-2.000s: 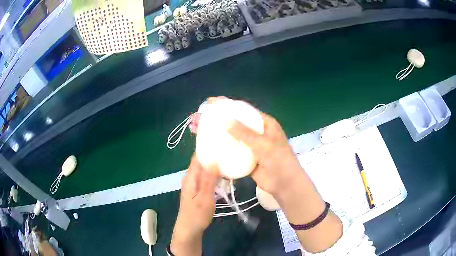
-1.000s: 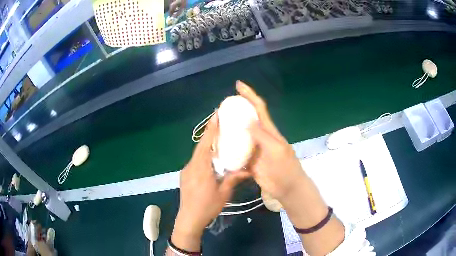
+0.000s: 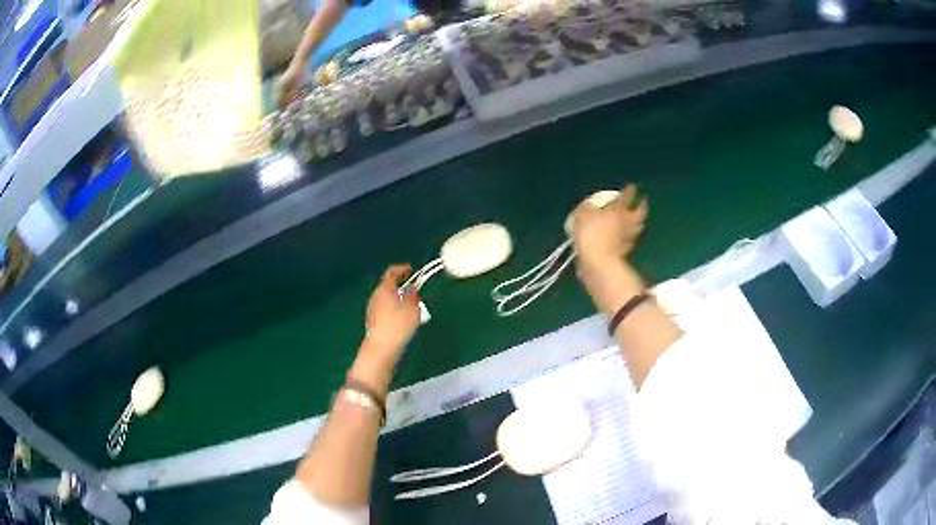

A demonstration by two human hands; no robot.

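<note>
My left hand (image 3: 392, 312) is over the green belt, fingers curled at the cord end of a cream device (image 3: 477, 251) lying on the belt. A small white bit, likely the wiping cloth (image 3: 424, 312), shows at its thumb side. My right hand (image 3: 608, 234) is farther right over the belt, its fingers around another cream device (image 3: 599, 199), partly hidden, with its cord loop trailing left. A third cream device (image 3: 544, 436) lies on the near bench, overlapping the record sheet (image 3: 606, 451), its cord pointing left.
More devices lie on the belt at far left (image 3: 148, 390) and far right (image 3: 846, 123). White inner trays (image 3: 826, 251) stand right of the sheets. The pale belt rail (image 3: 452, 385) crosses in front. Across the belt are a parts tray (image 3: 585, 82), a yellow perforated sheet (image 3: 195, 92) and another person's arm (image 3: 313, 46).
My hands have moved apart from around one device and out over the belt. My left is beside a device there, my right on another. The near-bench device is now uncovered; the pen is hidden.
</note>
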